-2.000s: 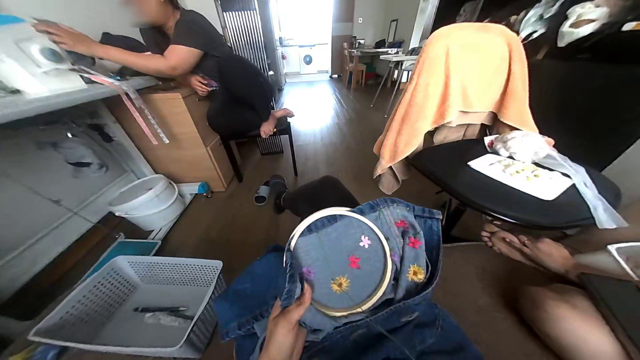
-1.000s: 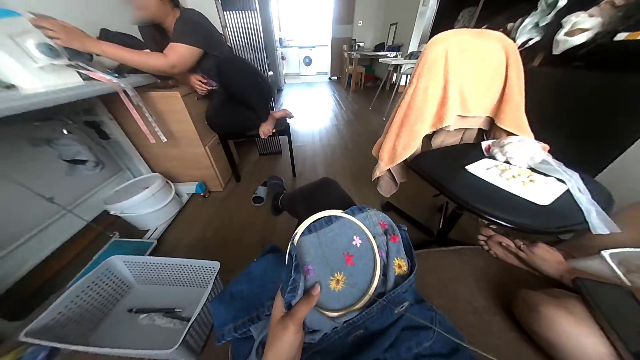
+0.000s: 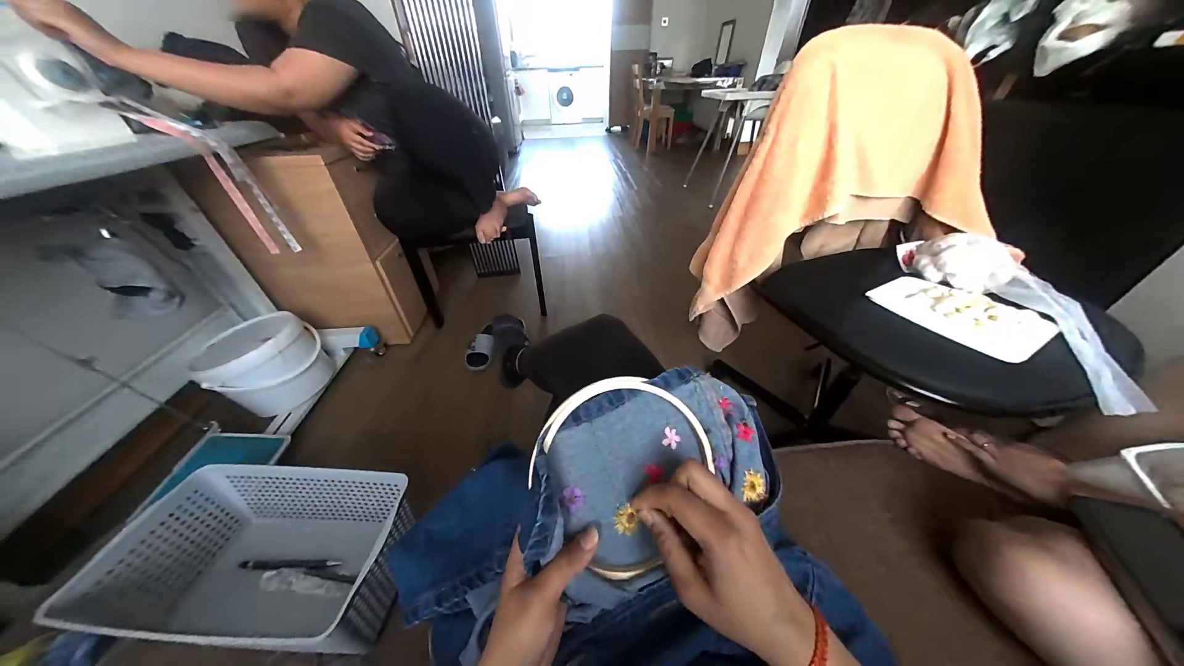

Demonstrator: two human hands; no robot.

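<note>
A denim garment point(image 3: 472, 518) lies over my lap, with a round embroidery hoop point(image 3: 592, 388) on it. Its stretched cloth carries pink, red, purple and yellow embroidered flowers. My left hand point(image 3: 536, 592) grips the hoop's lower left edge through the denim, thumb on top. Over the lower right of the hoop is my right hand point(image 3: 721, 546), thumb and forefinger pinched together beside the yellow flower point(image 3: 626, 520); whether a needle or thread is between them cannot be made out. An orange-red band circles the right wrist.
A grey plastic basket point(image 3: 222, 638) with pens stands at left, near white buckets point(image 3: 264, 361). At right, a black chair seat point(image 3: 832, 305) holds a white tray point(image 3: 962, 319); an orange towel point(image 3: 888, 120) drapes its back. One person sits at upper left; another's legs are at right.
My right hand, out of view in both earlier frames, is now over the hoop, fingers at the yellow flower. My left hand stays at the hoop's lower left.
</note>
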